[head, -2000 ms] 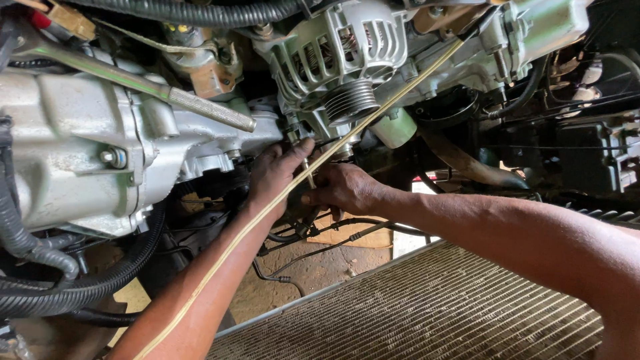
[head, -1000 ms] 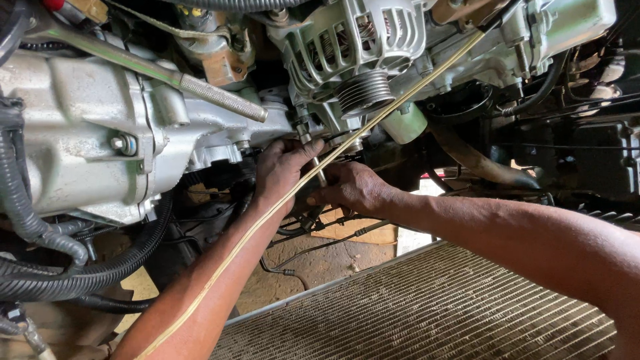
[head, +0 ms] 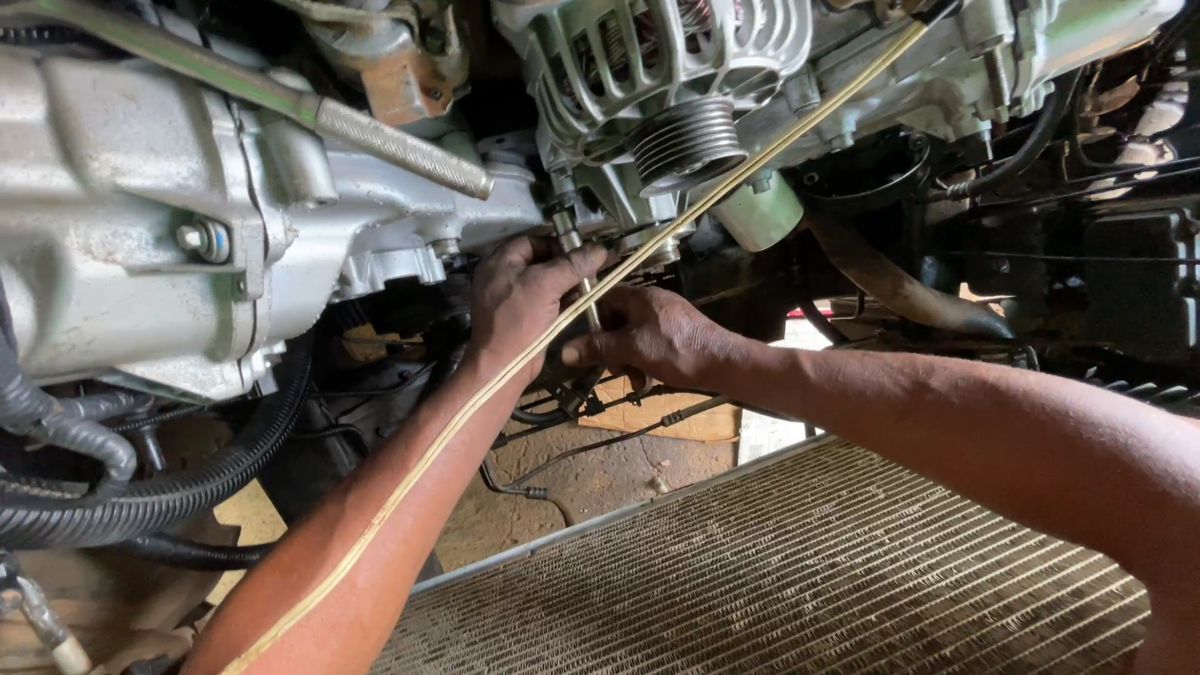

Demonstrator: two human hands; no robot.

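A socket on a slim extension bar (head: 568,232) points up at the lower mount of the alternator (head: 656,75), just left of its ribbed pulley (head: 689,145). My left hand (head: 527,305) has its fingers closed around the upper part of the bar, close under the socket. Lower down, my right hand (head: 647,333) grips the bar's bottom end between thumb and fingers. A pale twin-strand cord (head: 750,169) runs diagonally in front of both hands and along my left forearm.
The silver gearbox housing (head: 122,216) fills the left. A bar with a knurled handle (head: 403,145) slants across the top left. A finned radiator (head: 769,572) lies below my right arm. Corrugated hoses (head: 216,487) curve at lower left, and a green oil filter (head: 759,211) hangs right of the pulley.
Both hands stay at the bar below the alternator. The bar and socket show more plainly now than two seconds ago, and the right hand sits slightly lower on it.
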